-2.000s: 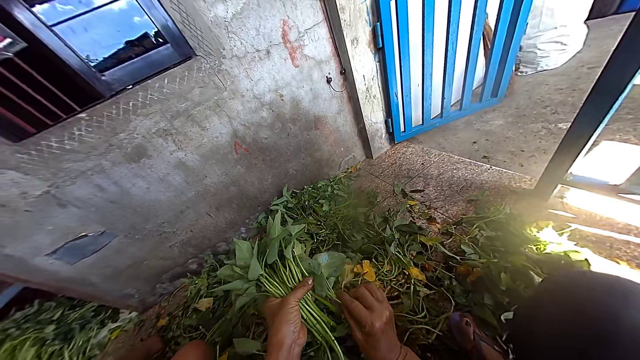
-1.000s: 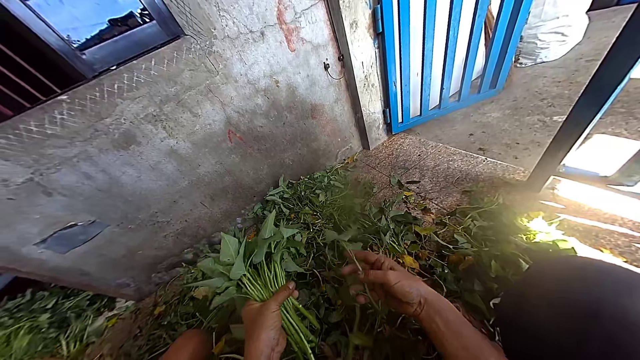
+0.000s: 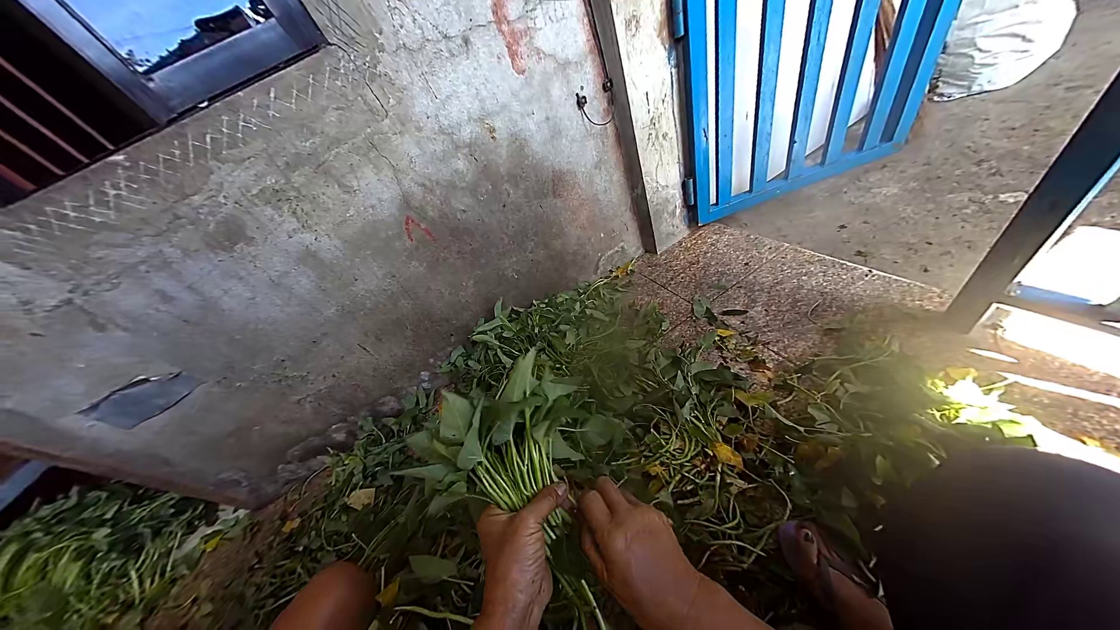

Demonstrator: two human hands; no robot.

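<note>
A bunch of leafy green stems stands out from my left hand, which is closed around the stalks with the thumb on top. Broad pointed leaves spread at its far end, and the cut ends hang below the fist. Right beside the bunch is my right hand, its fingers curled at the stalks near my left thumb. Whether those fingers pinch a stem is hard to make out. Loose greens, some with yellow leaves, lie around and beyond both hands.
A cracked concrete wall rises at the left, with a barred window above. The blue metal gate stands beyond the speckled floor. Another heap of greens lies at lower left. A sandaled foot and a dark rounded shape are at lower right.
My right hand was apart from the bunch with spread fingers one second ago; now it is against the stalks, fingers curled. My left hand has kept its hold on the bunch.
</note>
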